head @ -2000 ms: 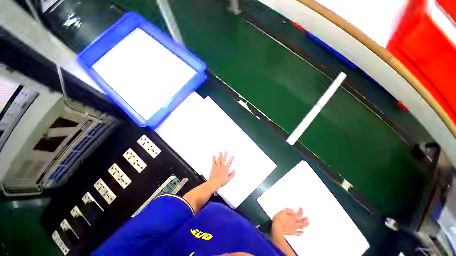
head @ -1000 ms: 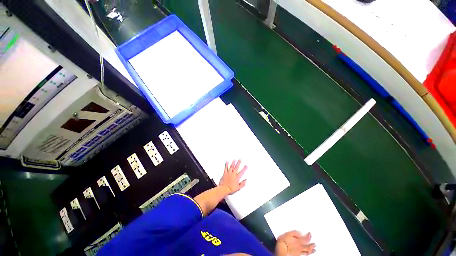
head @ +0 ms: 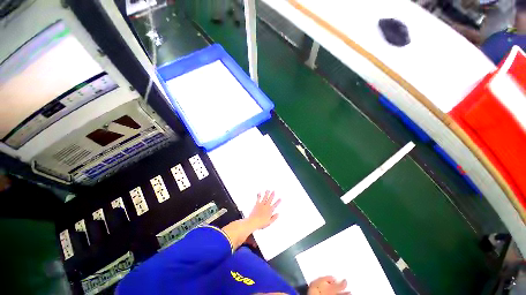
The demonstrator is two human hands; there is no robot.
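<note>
A white work mat [head: 282,190] lies on the green bench in front of me. My left hand [head: 264,210] rests flat on it near its lower part, fingers spread, holding nothing. A second white mat [head: 357,262] lies to the lower right, apart from the first. My right hand [head: 327,286] is at its near left edge, partly cut off by the bottom of the picture. I see nothing held in it.
A blue tray [head: 268,109] with a white lining stands beyond the mat. A black board with a row of white sockets [head: 138,200] and connector strips [head: 190,224] is at left, below a tester cabinet [head: 109,144]. A white strip [head: 378,173] crosses the green belt. A red bin [head: 496,127] is at upper right.
The view has shifted, showing more of the tester cabinet and a dark object on the upper shelf. Both hands stay near their mats; the lower one is now more cut off.
</note>
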